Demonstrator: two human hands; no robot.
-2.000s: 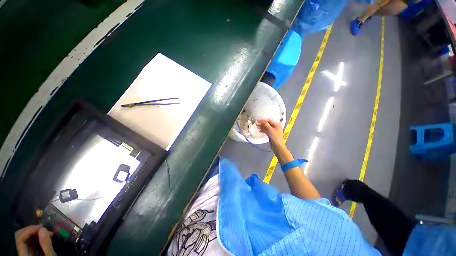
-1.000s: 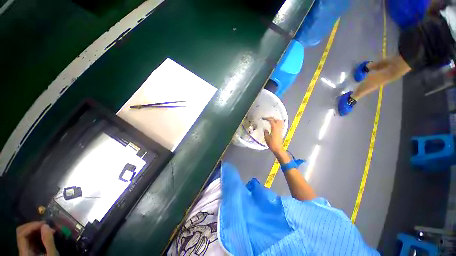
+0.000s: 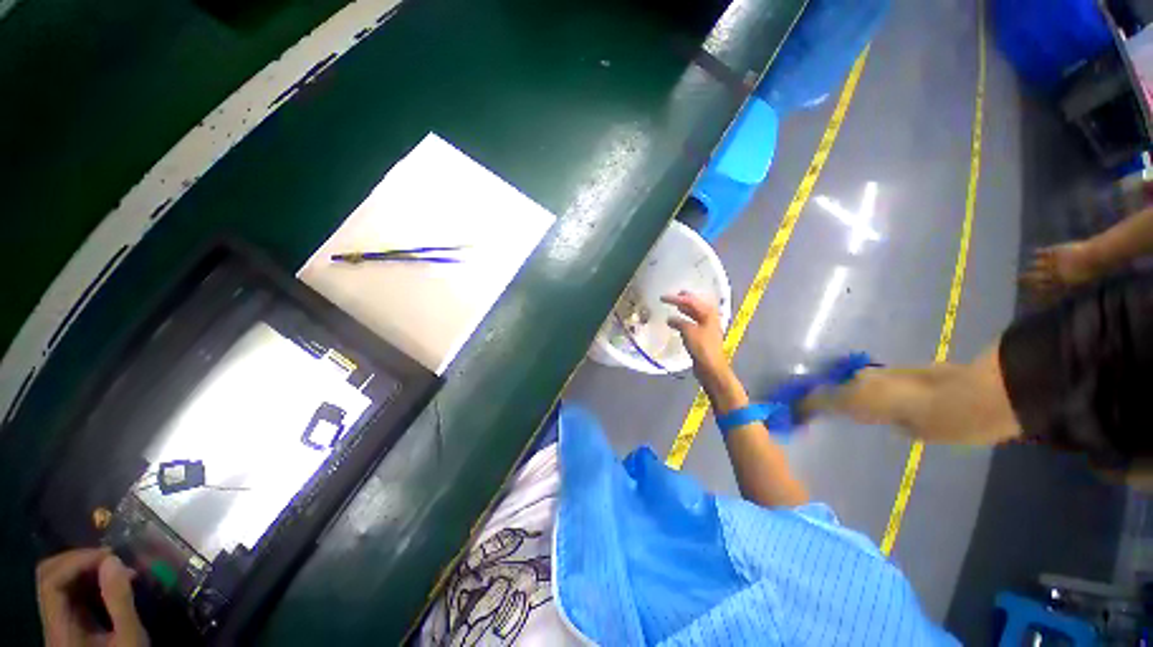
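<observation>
A black tray (image 3: 424, 370) lies on the green bench at the lower left, holding a bright white flat panel (image 3: 240, 436) with small black square parts and a green patch near its lower end. My left hand (image 3: 95, 594) is at the tray's lower left corner, fingers bent, cut off by the picture's edge; whether it holds anything is unclear. My right hand (image 3: 693, 322), with a blue wrist band, is over the white bin (image 3: 689, 266), fingers apart, nothing visible in it. Dark tweezers (image 3: 398, 255) lie on a white sheet (image 3: 474, 209) beside the tray.
The green bench (image 3: 506, 341) has a pale rail (image 3: 164, 177) beyond it. A blue stool (image 3: 740, 164) stands beside the bin. A person's leg and blue shoe (image 3: 822, 386) are close to my right forearm. Another blue stool (image 3: 1043, 619) is at the lower right. Yellow lines mark the floor.
The passing person has come closer, from the upper right to beside my right forearm. My right hand stays over the bin, its fingers now spread. My left hand remains at the tray corner.
</observation>
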